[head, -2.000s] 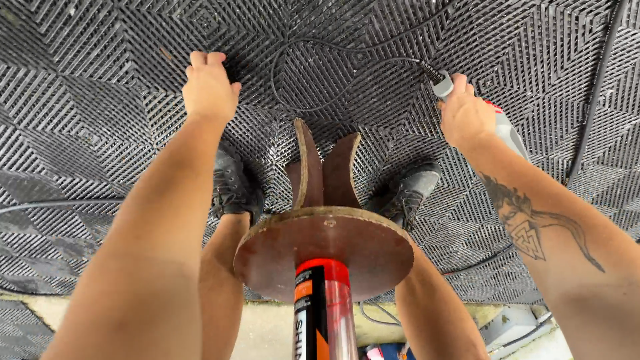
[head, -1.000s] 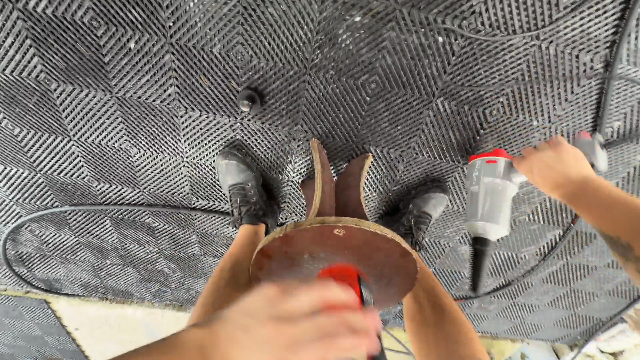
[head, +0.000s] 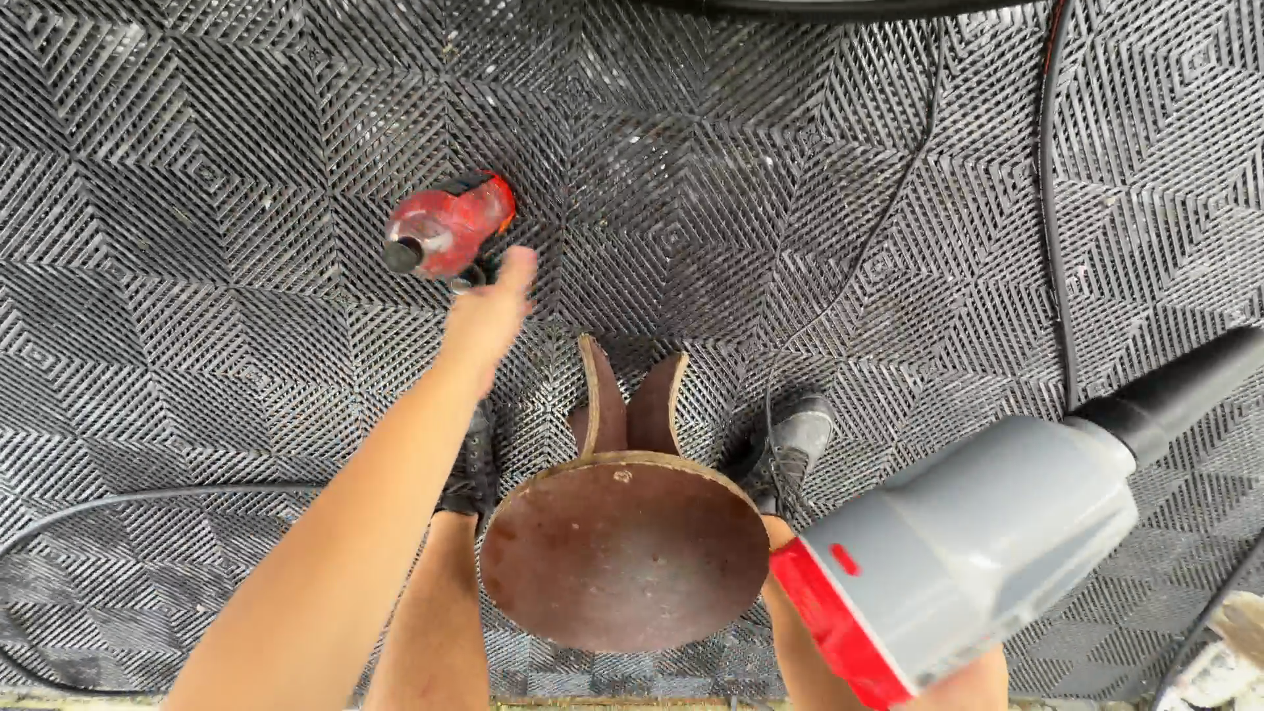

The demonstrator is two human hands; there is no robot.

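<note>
A red tool or container with a dark round end point(head: 444, 227) is on the floor mat, up and left of the stool. My left hand point(head: 494, 301) is beside its lower right side, motion-blurred; whether its fingers touch the dark part there is unclear. At the lower right, a large grey and red handheld power tool point(head: 978, 543) tapers into a black nozzle pointing up and right. My right hand point(head: 963, 686) is at its lower edge, mostly hidden behind it, gripping it. A round brown wooden stool point(head: 627, 553) with curved plywood legs stands between my legs, its seat bare.
Black ribbed rubber floor tiles point(head: 671, 227) spread around my shoes. A thin cable point(head: 874, 237) runs down to my right shoe point(head: 802, 434). A thicker black hose or cable point(head: 1052, 217) lies farther right, another point(head: 148, 494) at the left. Pale rubble point(head: 1224, 657) lies at the lower right edge.
My left hand has moved from over the stool seat up and left to the red object. My right hand has brought the grey tool lower and nearer the camera. The red item has left the seat.
</note>
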